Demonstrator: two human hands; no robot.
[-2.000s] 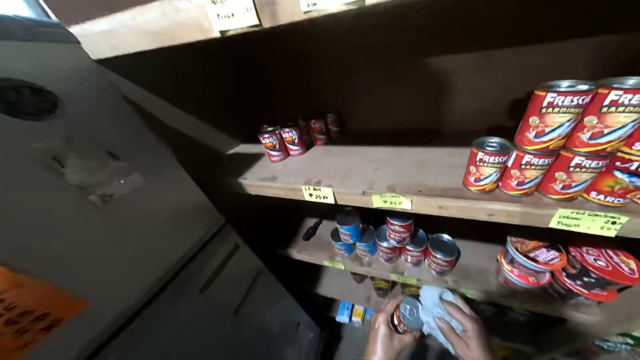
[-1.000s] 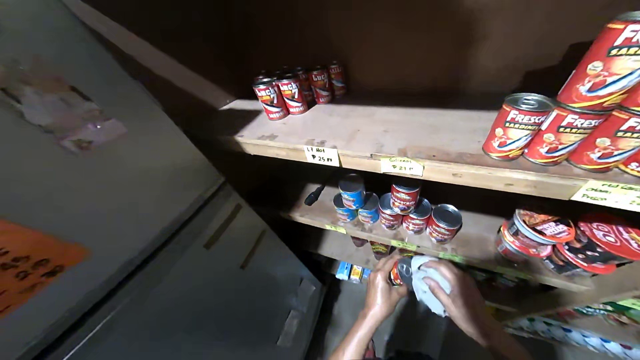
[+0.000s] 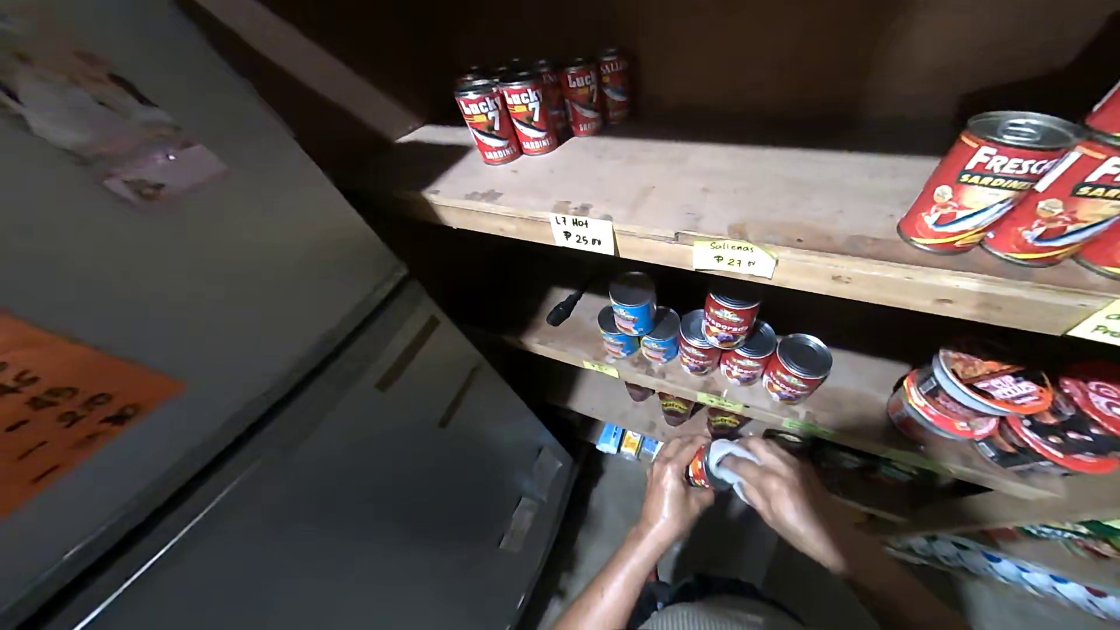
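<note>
My left hand (image 3: 672, 490) grips a small food can (image 3: 700, 468) with a red and orange label, low in the view in front of the shelves. A pale cloth (image 3: 730, 464) is in my right hand (image 3: 783, 490), pressed against the can's end. Just beyond my hands, red evaporated-milk cans (image 3: 794, 369) and blue-labelled cans (image 3: 633, 304) stand on the middle shelf, some stacked on others. Lucky 7 sardine cans (image 3: 528, 114) are grouped at the back left of the upper shelf. Larger Fresca sardine cans (image 3: 984, 184) stand at its right.
A grey refrigerator (image 3: 350, 455) fills the left side, with an orange handwritten sheet (image 3: 70, 411) on it. Handwritten price tags mark the edge of the upper wooden shelf (image 3: 840, 271). Instant noodle cups (image 3: 993, 385) sit at the right, and a black cable connector (image 3: 564, 310) lies on the middle shelf.
The view has shifted, with the Lucky 7 cans higher in it. Both hands still hold the can and cloth; the can is turned differently from two seconds ago.
</note>
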